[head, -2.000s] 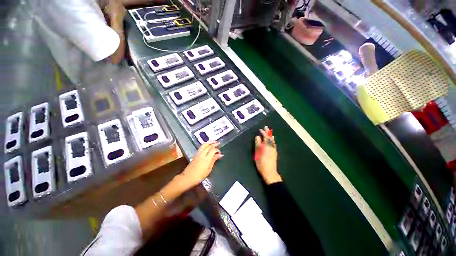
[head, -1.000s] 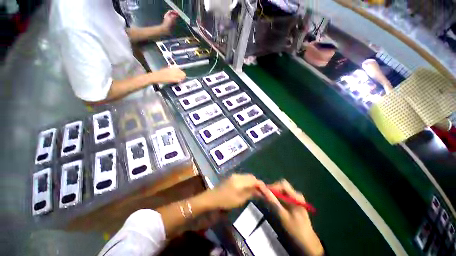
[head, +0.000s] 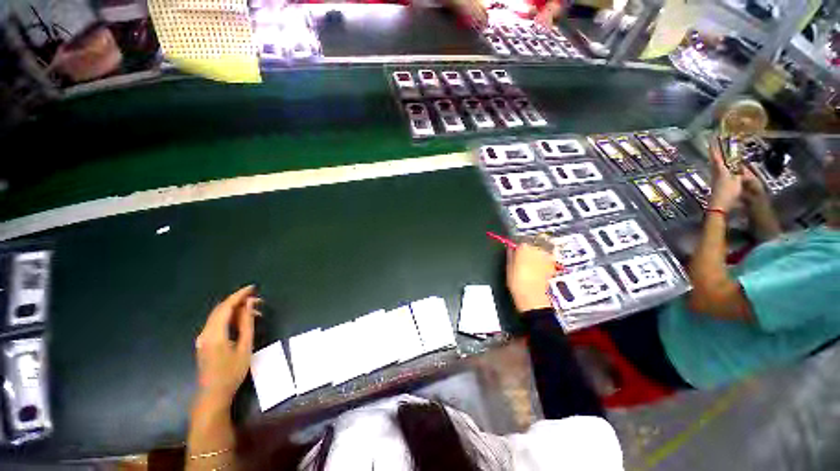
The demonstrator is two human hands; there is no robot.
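My right hand [head: 531,274], in a black sleeve, holds a thin red pen [head: 500,240] at the left edge of a clear tray [head: 573,322]. The tray holds two columns of white phones [head: 537,213], face down with dark oval windows. My fingers partly cover the tray's left side. My left hand [head: 224,345] is empty, fingers slightly bent, above the bench left of the white blank cards. These cards [head: 357,345] lie in an overlapping row along the near bench edge. One separate white card [head: 478,310] lies at their right.
More face-down phones [head: 28,382] lie at the far left. A tray of face-up phones [head: 449,112] is on the green belt [head: 230,133] behind a pale strip [head: 276,187]. A person in teal [head: 764,308] works at the right beside yellow-framed phones [head: 659,195]. Others' hands show at the top.
The view has swung to the right. My hands, together around the red pen before, are now wide apart. The pen is in my right hand, beside a tray of phones.
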